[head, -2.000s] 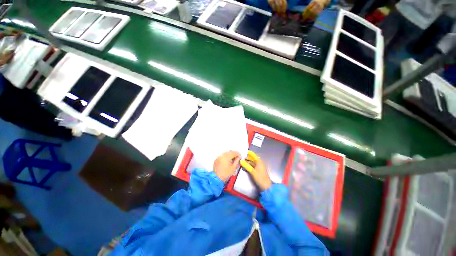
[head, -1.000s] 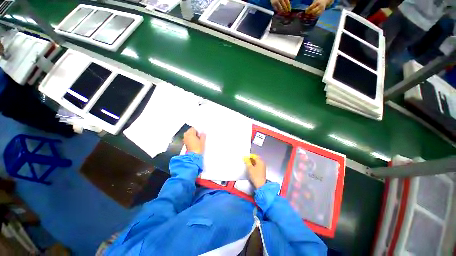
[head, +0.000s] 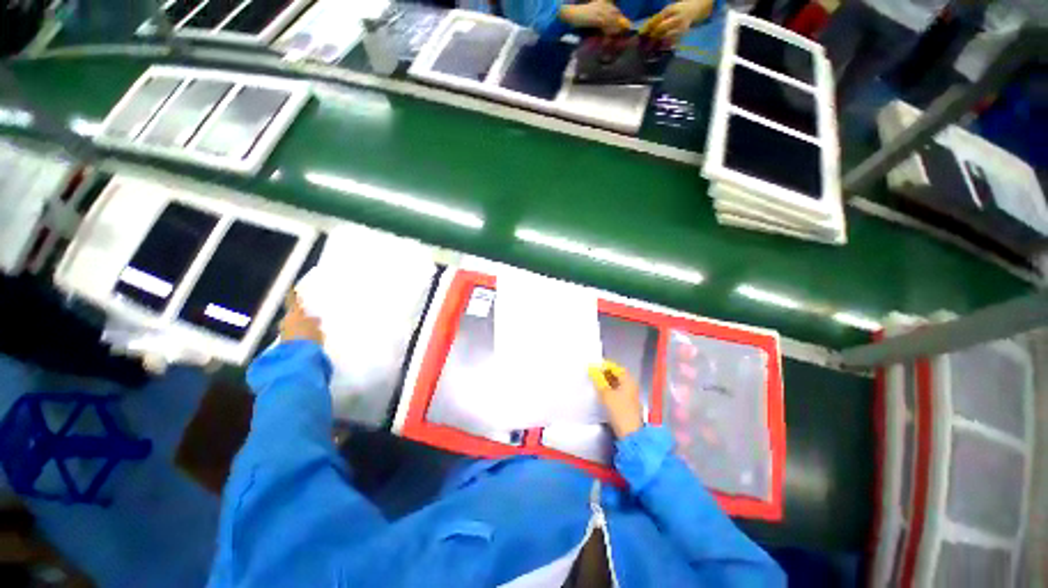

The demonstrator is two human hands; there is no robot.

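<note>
A white protective sleeve (head: 549, 350) lies across the left and middle slots of the red foam tray (head: 425, 396). My right hand (head: 617, 394), with yellow finger cots, holds the sleeve's right edge. A grey tablet (head: 463, 365) with a white label shows in the left slot. Another tablet (head: 630, 345) is partly hidden under the sleeve in the middle slot. A cloudy grey sleeved tablet (head: 722, 414) fills the right slot. My left hand (head: 301, 322) is at the left edge of the white sleeve stack (head: 370, 299); whether it grips a sheet is unclear.
A green conveyor belt (head: 598, 207) runs beyond the tray. A white tray of black tablets (head: 213, 270) is at left. Stacked white trays (head: 776, 132) stand on the belt's far side. A grey post (head: 954, 322) is at right. Another person's hands (head: 632, 17) work opposite.
My left hand has moved left from the sleeve to the stack, uncovering the left slot. The sleeve has shifted right, still at my right hand. The camera view has shifted.
</note>
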